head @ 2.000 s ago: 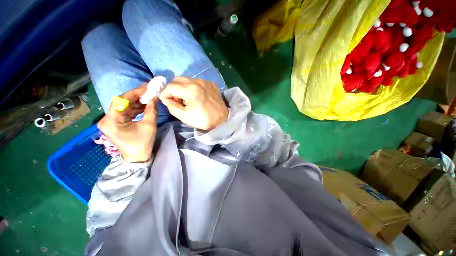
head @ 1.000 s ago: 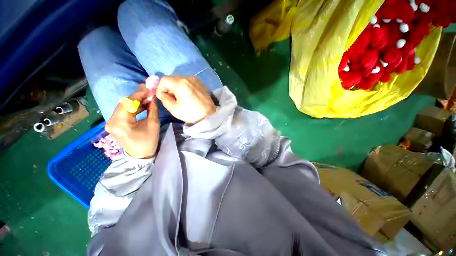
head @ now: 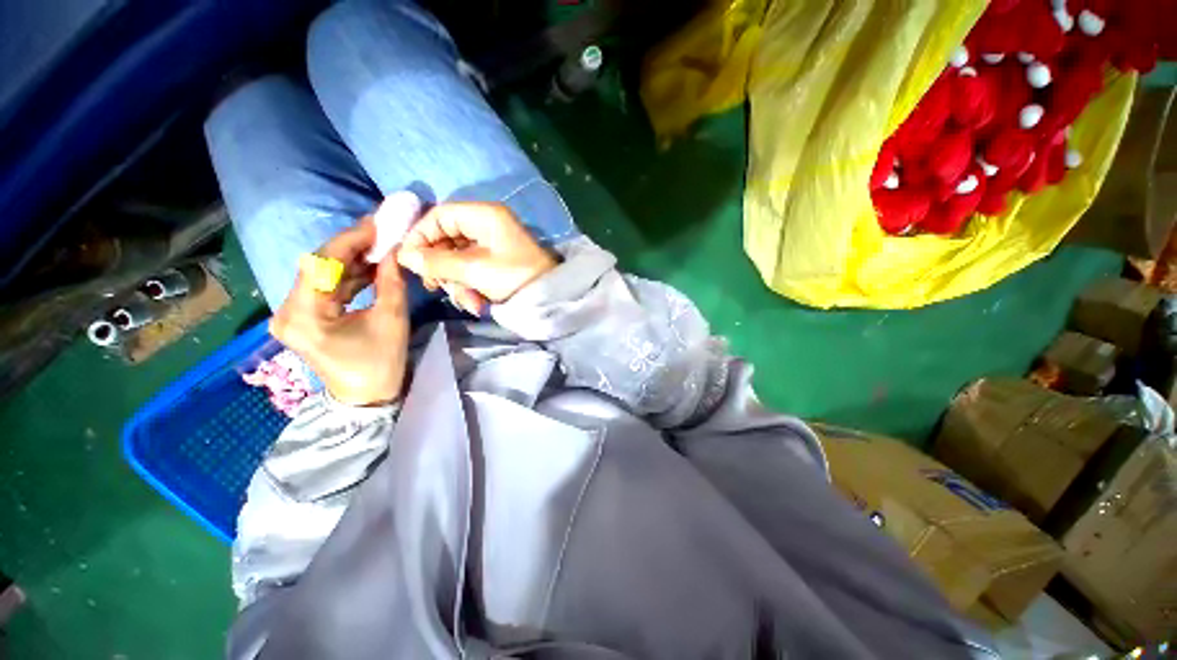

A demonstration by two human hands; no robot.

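Observation:
A small pale pink plush piece (head: 395, 222) is held above my lap, its rounded end pointing up. My left hand (head: 346, 322) pinches it between thumb and fingers and has a yellow band (head: 320, 272) on one finger. My right hand (head: 475, 250) is close on its right side, thumb and forefinger pinched together near the piece. No needle or thread can be made out, so what the right fingertips hold cannot be told.
A blue mesh basket (head: 194, 445) with pink pieces (head: 280, 383) stands on the green floor at the left. A yellow sack (head: 826, 168) of red plush pieces (head: 955, 142) is at the upper right. Cardboard cartons (head: 923, 509) lie at the lower right. Metal tubes (head: 133, 315) lie at the left.
The pink piece, mostly covered by the fingers a second ago, now shows more of its rounded end. My right hand has turned and its fingers have shifted slightly lower on the piece.

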